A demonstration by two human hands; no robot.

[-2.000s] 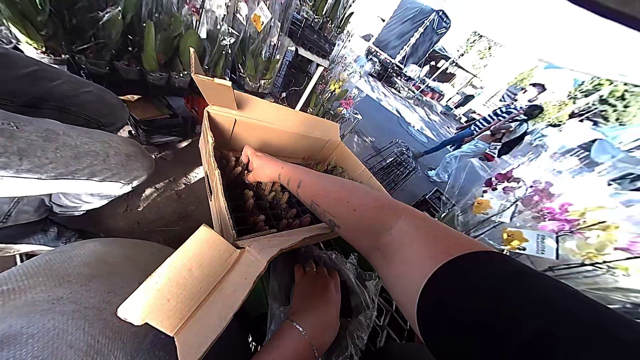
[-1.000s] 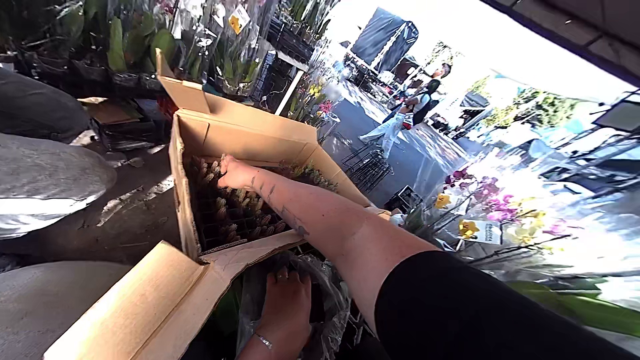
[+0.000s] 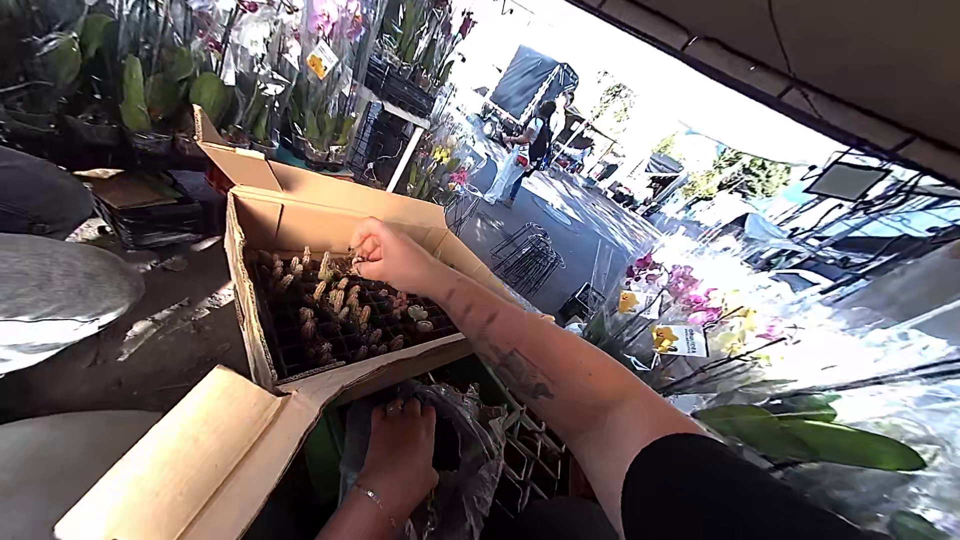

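Note:
An opened cardboard box (image 3: 251, 315) holds a black cell tray (image 3: 289, 341) with many small ribbed cactus plants (image 3: 337, 296). Over the tray's back part is my right hand (image 3: 379, 255), fingers curled with the fingertips together; whether a small plant is pinched between them cannot be told. Below the box's near edge, my left hand (image 3: 401, 442) rests at the mouth of a clear plastic bag (image 3: 472, 450), its fingers bent over the bag's edge.
Wrapped orchids (image 3: 150, 90) stand behind the box, and more orchids (image 3: 690, 300) are at the right. Black trays (image 3: 154, 214) are stacked at the left, near a person's grey-clad leg (image 3: 56, 300). A wire rack (image 3: 525, 259) stands on the pavement, with a person (image 3: 532, 150) beyond.
My right hand has lifted from among the cactus plants and moved right over the tray. My left hand has stayed at the bag. The person in the background has changed position.

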